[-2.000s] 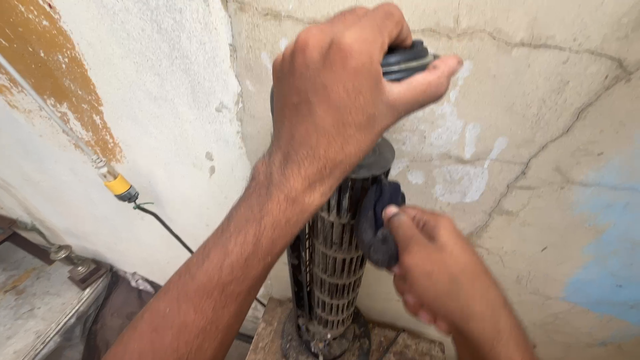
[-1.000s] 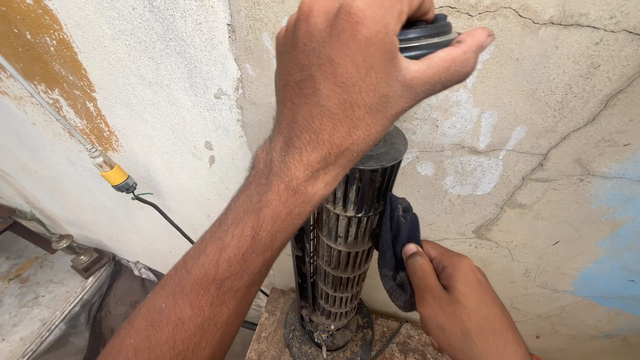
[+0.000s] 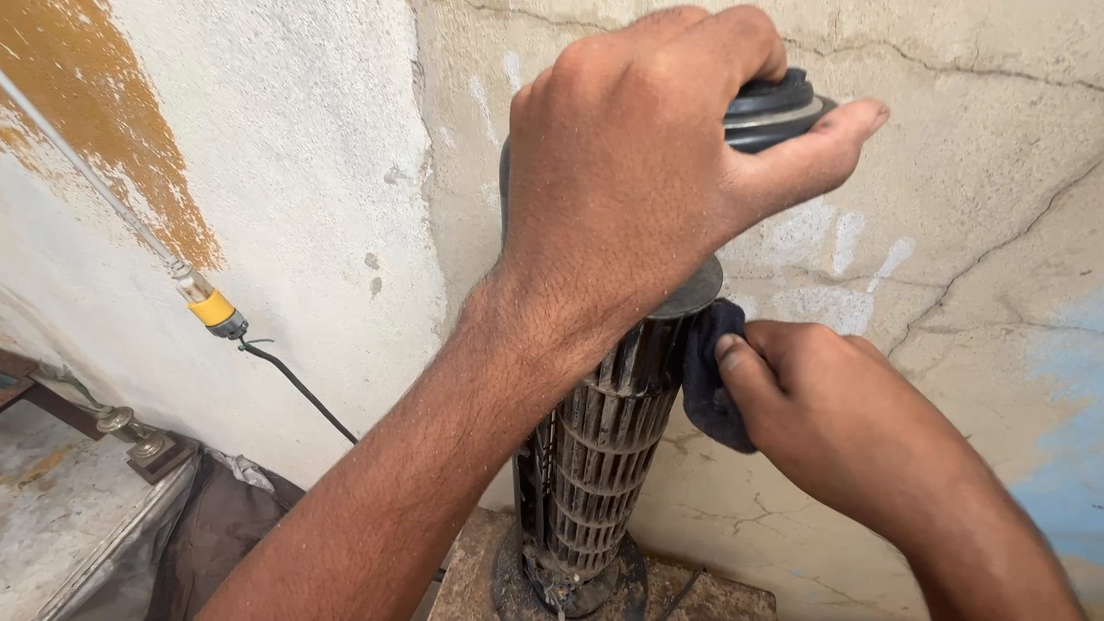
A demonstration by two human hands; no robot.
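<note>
A dusty black tower fan with a slatted cylindrical impeller (image 3: 608, 466) stands upright near the wall, its round base at the bottom. My left hand (image 3: 638, 147) reaches over its top and grips a round dark part with a pale ring (image 3: 776, 112); how that part joins the fan is hidden behind my hand. My right hand (image 3: 802, 397) pinches a bunched dark cloth (image 3: 718, 375) against the right side of the cylinder, just below its flat top disc (image 3: 694, 289).
The fan rests on a worn brown slab (image 3: 720, 599). Cracked wall (image 3: 975, 172) rises close behind. At left hang a yellow-and-grey cable connector (image 3: 216, 312) and black cable (image 3: 302, 388). A small trophy-like metal object (image 3: 151, 444) and dark fabric (image 3: 224, 517) lie lower left.
My right hand and the cloth have moved up the fan's right side since one second ago. My left hand keeps its hold on the round part.
</note>
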